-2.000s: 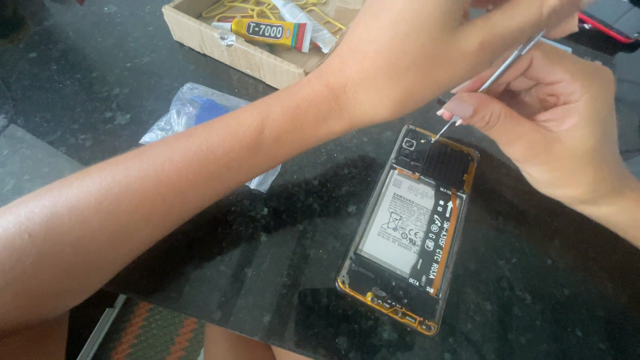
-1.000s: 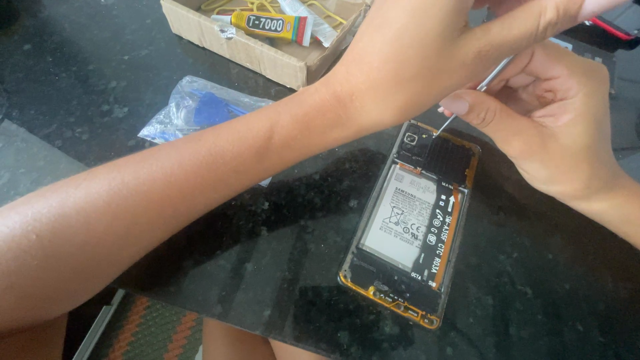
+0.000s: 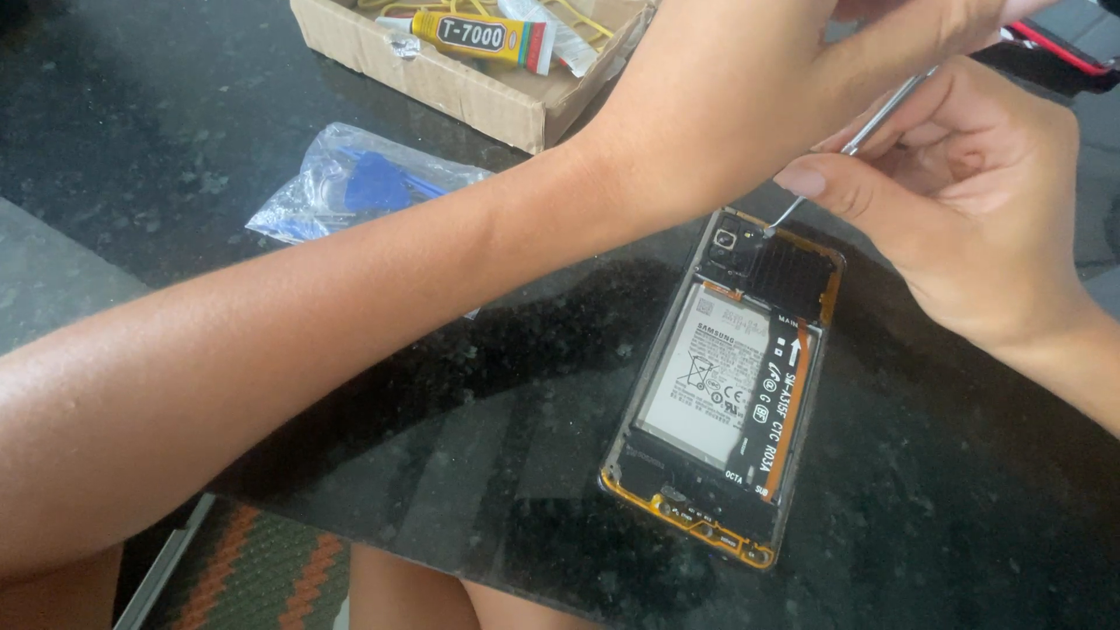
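An opened Samsung phone (image 3: 726, 385) lies back side up on the dark stone worktop, its white battery (image 3: 704, 376) and orange flex cable (image 3: 790, 411) exposed. My right hand (image 3: 954, 184) grips a thin metal screwdriver (image 3: 888, 114) between thumb and fingers. The tool slants down to the left, its tip at the phone's top edge, just right of the camera lens (image 3: 724, 238). My left hand (image 3: 770, 79) reaches across above the phone's top toward the tool's upper end. Its fingers are largely cut off by the frame's top edge, so its hold cannot be made out.
A cardboard box (image 3: 437, 83) at the top holds a yellow T-7000 glue tube (image 3: 481, 37) and yellow pieces. Left of the phone, a clear plastic bag (image 3: 315, 188) with blue tools lies partly behind my left forearm. A red-edged device (image 3: 1063, 44) is at top right. The worktop's front edge runs below.
The screwdriver tip stays near the phone's upper edge beside the camera. No other plain change shows in my hands or the phone.
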